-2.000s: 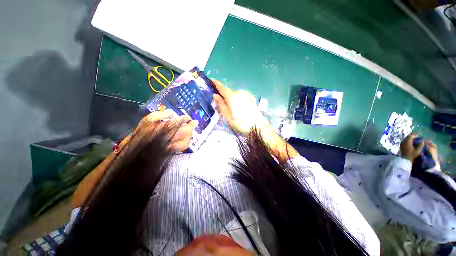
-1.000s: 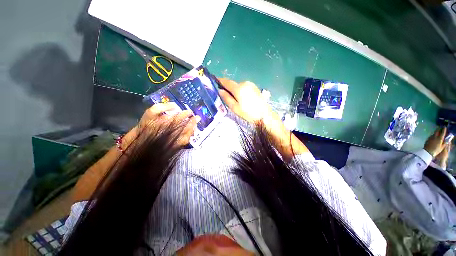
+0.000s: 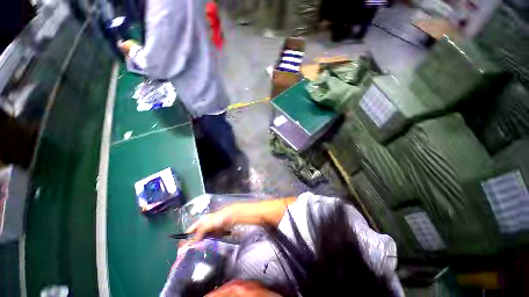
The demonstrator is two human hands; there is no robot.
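Note:
My right hand (image 3: 210, 225) is blurred at the bench's near edge. A thin black stick (image 3: 178, 236), perhaps a cutter or a pen, juts from its fingers. Just below the hand is a blurred dark blue shape with glare (image 3: 200, 268), probably the retail box. My left hand is not in view. Blue and white retail boxes (image 3: 158, 191) lie stacked on the green bench (image 3: 136, 249) beyond my right hand. Clear crumpled plastic (image 3: 200, 204) lies at the bench edge, beside my right forearm.
A coworker (image 3: 177, 55) stands along the bench, near a pile of white-blue scraps (image 3: 154, 94). On the floor are a green-topped stand (image 3: 307, 110), a green sack (image 3: 339, 87), an open carton (image 3: 288, 64) and stacked green-wrapped cartons (image 3: 441, 162). A pale rail (image 3: 103, 191) borders the bench.
The view has swung right, towards the coworker and floor. The scissors, white block and my left hand have left the picture. The coworker now shows upright at upper left.

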